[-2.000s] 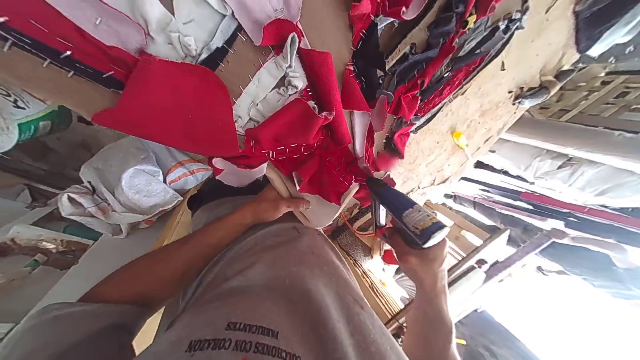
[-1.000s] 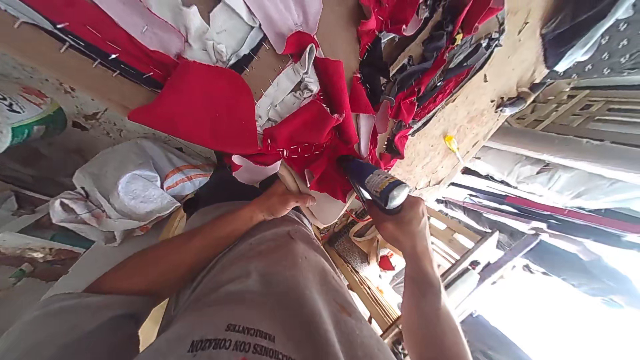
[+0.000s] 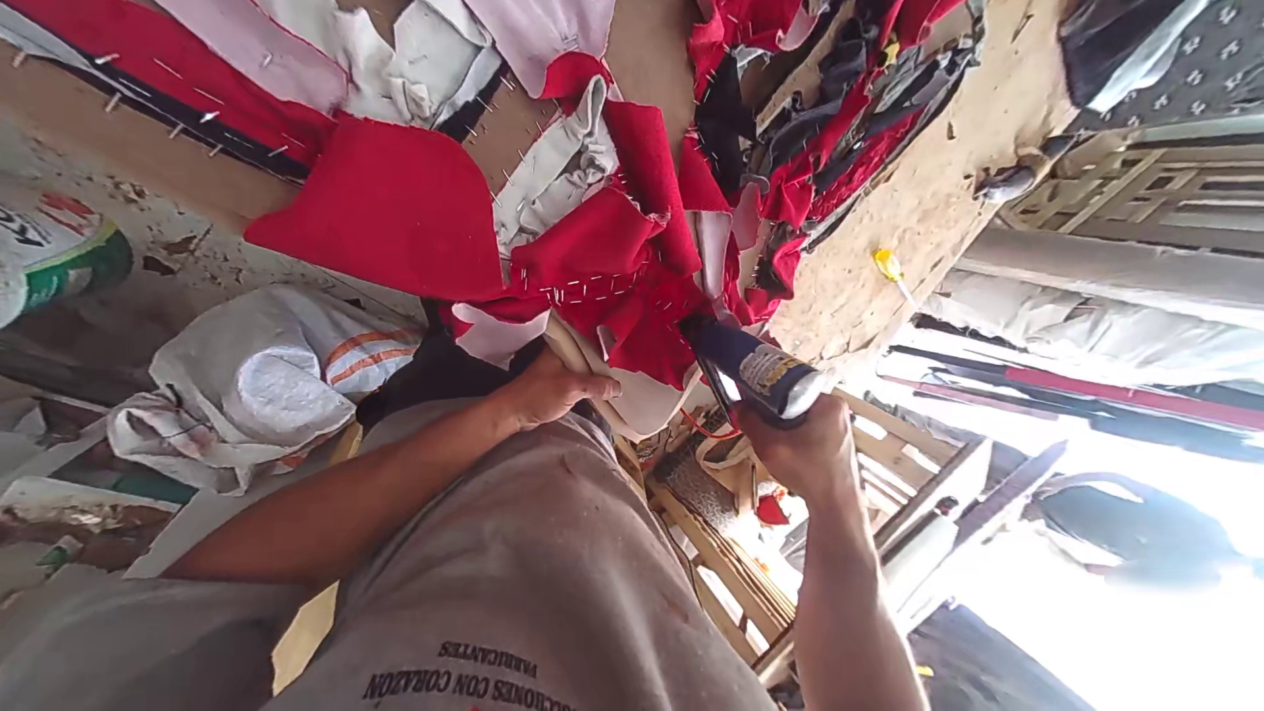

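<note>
Red fabric with many staples along its seams lies over a brown board, beside white cloth and dark strips. My left hand grips the edge of a cream panel below the red fabric. In my right hand is a dark blue and black pneumatic stapler, its nose against the lower red folds. Its tip is hidden in the cloth.
A yellow-handled screwdriver lies on the board at the right. At the left are a white woven sack and a white and green bucket. A slatted wooden frame stands below, with fabric rolls at the far right.
Between the first frame and the middle one, the stapler in my right hand shifted left and up against the red fabric. My left hand keeps its hold on the cream panel's edge.
</note>
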